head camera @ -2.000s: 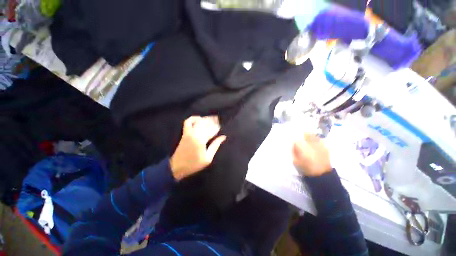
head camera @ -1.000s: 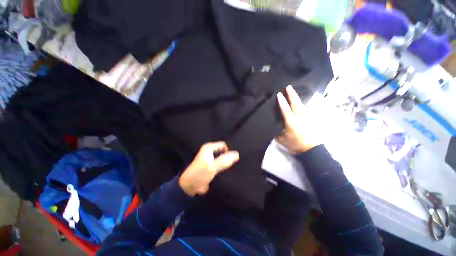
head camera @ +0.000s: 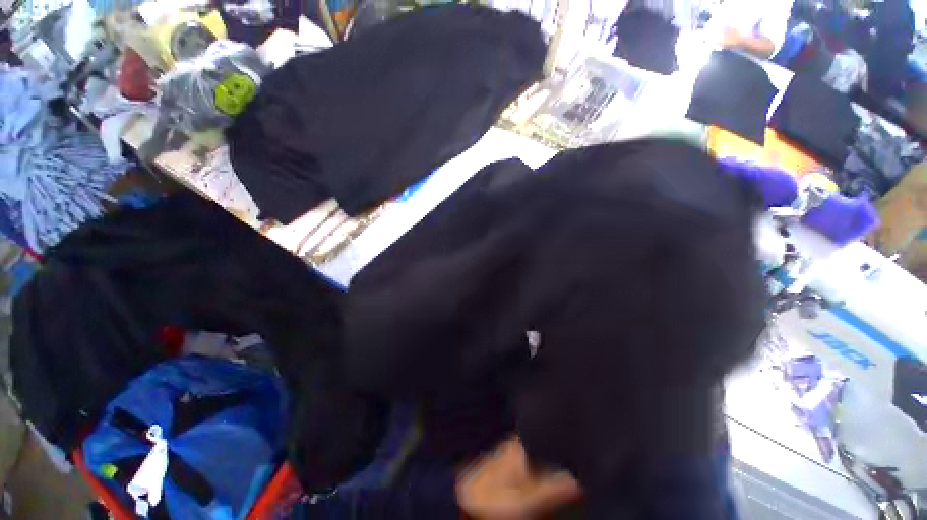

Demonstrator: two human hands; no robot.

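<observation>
A black garment piece (head camera: 630, 274) is raised in front of me and hangs over my lap. It covers the table's near part and the left side of the white sewing machine (head camera: 840, 350). A small pale patch (head camera: 534, 342) shows on it. One blurred hand (head camera: 516, 485) is at the bottom centre, at the garment's lower edge; I take it for my left hand, and the cloth partly hides its fingers. My right hand is not visible, with the garment covering that side.
Another black garment (head camera: 391, 102) lies at the table's back left. A blue bag (head camera: 198, 437) sits in a red-edged container at lower left, with black cloth (head camera: 173, 274) beside it. Scissors (head camera: 886, 498) and scraps (head camera: 813, 396) lie right. A person's arm (head camera: 754, 41) shows at the back.
The garment has been lifted off the table and bunched up toward me. My left hand has moved down, and my right hand has gone out of sight. The view has tilted up.
</observation>
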